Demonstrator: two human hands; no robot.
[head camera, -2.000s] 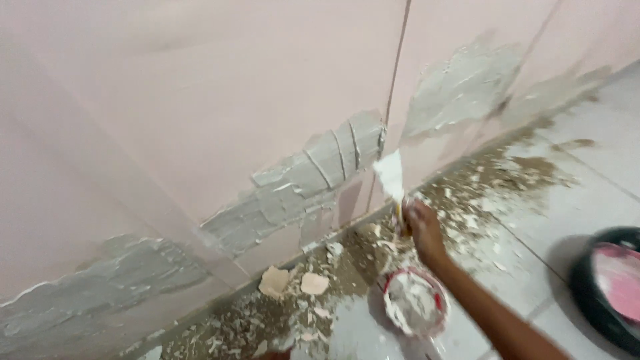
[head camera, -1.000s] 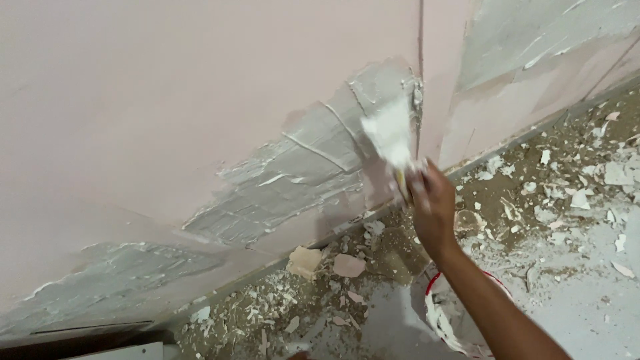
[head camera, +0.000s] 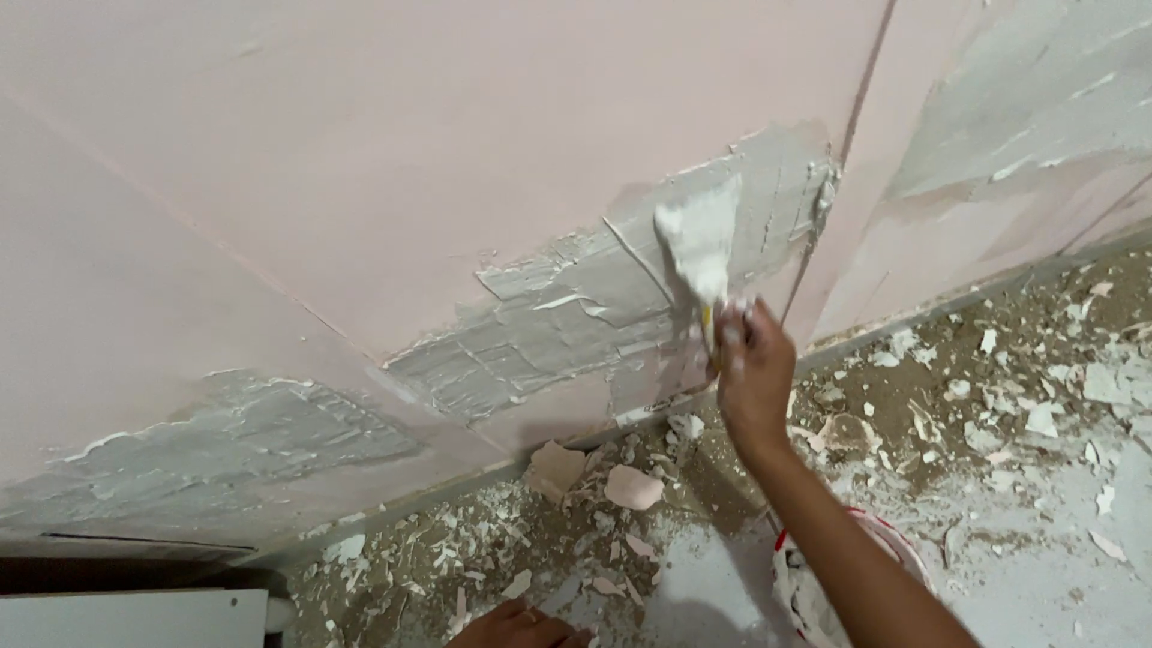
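My right hand (head camera: 754, 369) grips the handle of a putty knife (head camera: 704, 238), whose blade is coated in white filler and lies against the wall. Under and around the blade spreads a grey-white patch of wet filler (head camera: 558, 315) with ridges, on the pink wall (head camera: 405, 153). My left hand (head camera: 522, 627) shows only in part at the bottom edge, low over the littered floor; whether it holds anything is hidden. Partly behind my right forearm stands a tub of white filler (head camera: 805, 594) with a red rim.
Paint flakes and two larger pink chips (head camera: 634, 487) litter the floor (head camera: 702, 558) along the wall base. Other filler patches lie at left (head camera: 234, 441) and upper right (head camera: 1035, 108). A white panel (head camera: 135, 619) sits at the lower left corner.
The knife in my right hand has moved left across the patch since a second ago, away from the vertical groove. More of my left hand shows now.
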